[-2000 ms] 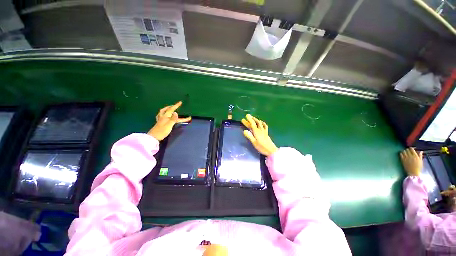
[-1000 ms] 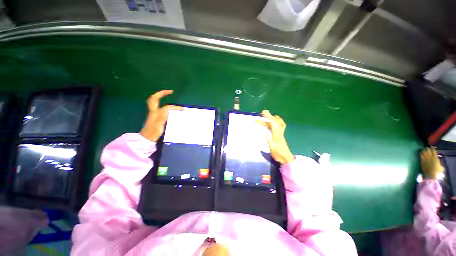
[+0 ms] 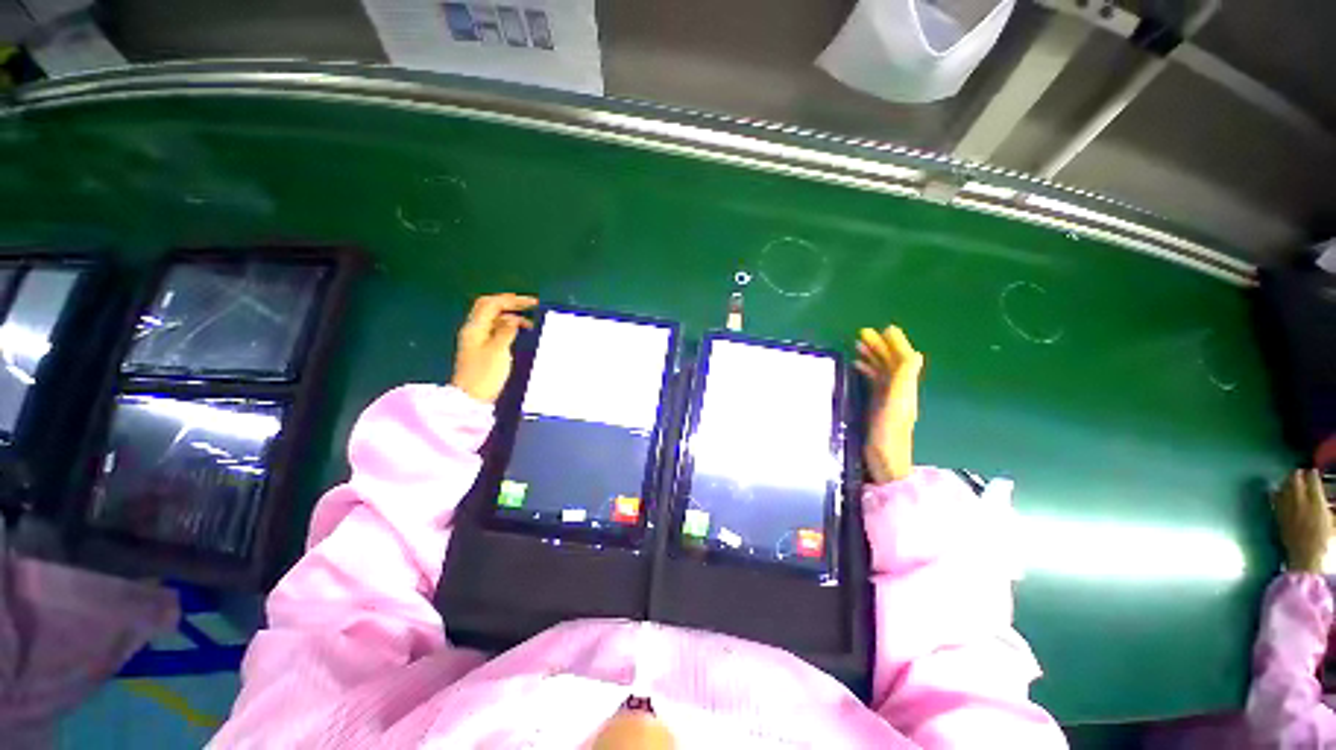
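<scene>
Two tablets lie side by side in a black carrier tray [image 3: 542,593]. The left tablet [image 3: 586,425] and the right tablet [image 3: 762,454] both show a white upper area, a dark lower area, a green button bottom left and a red one bottom right. A small test plug [image 3: 736,311] stands out at the right tablet's top edge. My left hand [image 3: 492,346] is at the left tablet's upper left corner, fingers bent at the edge. My right hand [image 3: 889,396] is beside the right tablet's right edge, fingers apart, holding nothing.
Waiting tablets in trays [image 3: 198,396] lie at the left. A small whitish tool [image 3: 996,503] lies right of my right forearm. A metal rail [image 3: 615,142] runs along the back of the green mat, with hanging white paper [image 3: 920,44]. Another person's hand [image 3: 1301,519] is at the right edge.
Both screens have gone from dark to white in their upper part. My right hand has moved off the right tablet to its right side. My left hand's fingers have drawn together. The view has shifted.
</scene>
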